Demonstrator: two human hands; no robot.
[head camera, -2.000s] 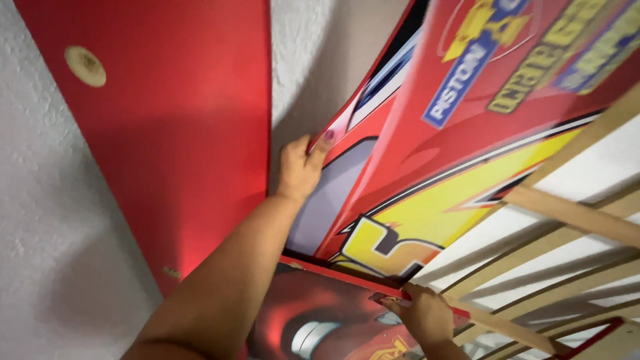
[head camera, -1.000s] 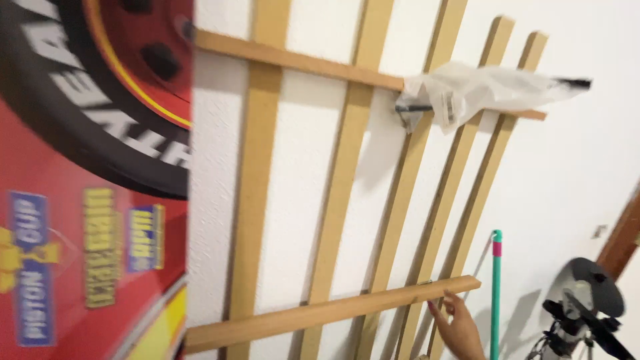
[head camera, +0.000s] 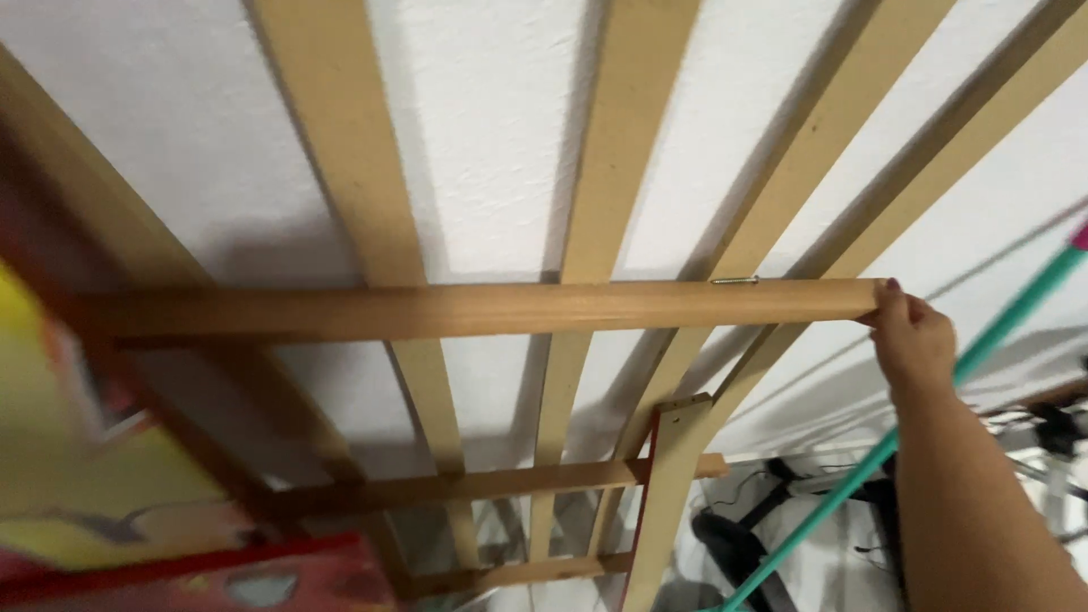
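Note:
My right hand (head camera: 914, 336) touches the right end of a horizontal wooden crosspiece (head camera: 510, 310), its fingers around the end. A screw (head camera: 734, 280) lies on the crosspiece's upper edge, left of the hand. Several long wooden slats (head camera: 633, 127) run behind the crosspiece, against the white wall. My left hand is out of view. At the left is a blurred, printed red and yellow panel (head camera: 93, 459), and below it a red board (head camera: 212, 578).
A teal pole (head camera: 850, 484) leans diagonally beside my right forearm. Lower crosspieces (head camera: 501, 484) join the slats, and a pale board with a red edge (head camera: 671, 501) stands before them. Black metal equipment (head camera: 748, 535) is on the floor at the lower right.
Two seconds ago both hands were on the printed red panels; now only my right hand shows, at the crosspiece's end. The view has swung to the slats and moved closer.

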